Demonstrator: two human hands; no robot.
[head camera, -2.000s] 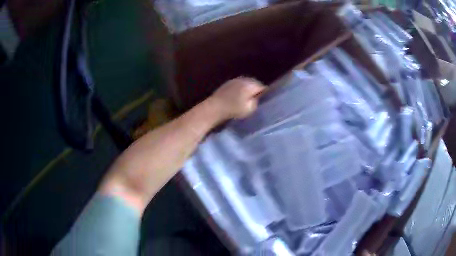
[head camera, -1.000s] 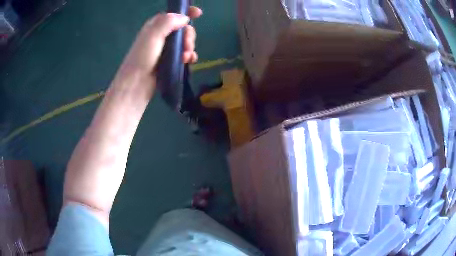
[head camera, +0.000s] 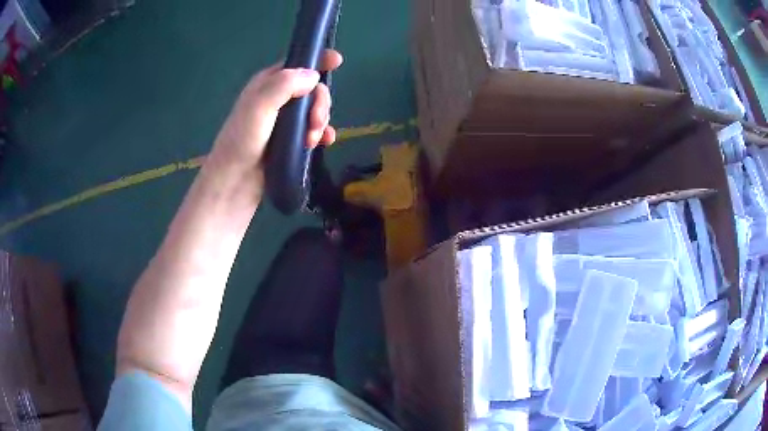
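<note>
My left hand (head camera: 286, 109) is closed around the black loop grip of the pallet jack handle (head camera: 290, 172), left of the cartons. The yellow body of the pallet jack (head camera: 394, 189) shows low beyond it, partly hidden by the cartons. An open brown carton (head camera: 421, 337) at the lower right holds clear plastic cases (head camera: 594, 345) heaped loose. Another open carton (head camera: 480, 126) behind it holds more cases, with a dark gap between the two. My right hand is not in view.
More open cartons of clear cases (head camera: 695, 63) run along the right edge. A brown carton (head camera: 38, 345) stands at the lower left. A curved yellow line (head camera: 126, 183) crosses the green floor. My leg and shirt show at bottom centre. Blurred items lie at the top left.
My left hand let go of the carton's edge and took hold of the handle grip. Over the last second, hand, grip and yellow body have shifted slightly down in view, and my dark trouser leg has appeared.
</note>
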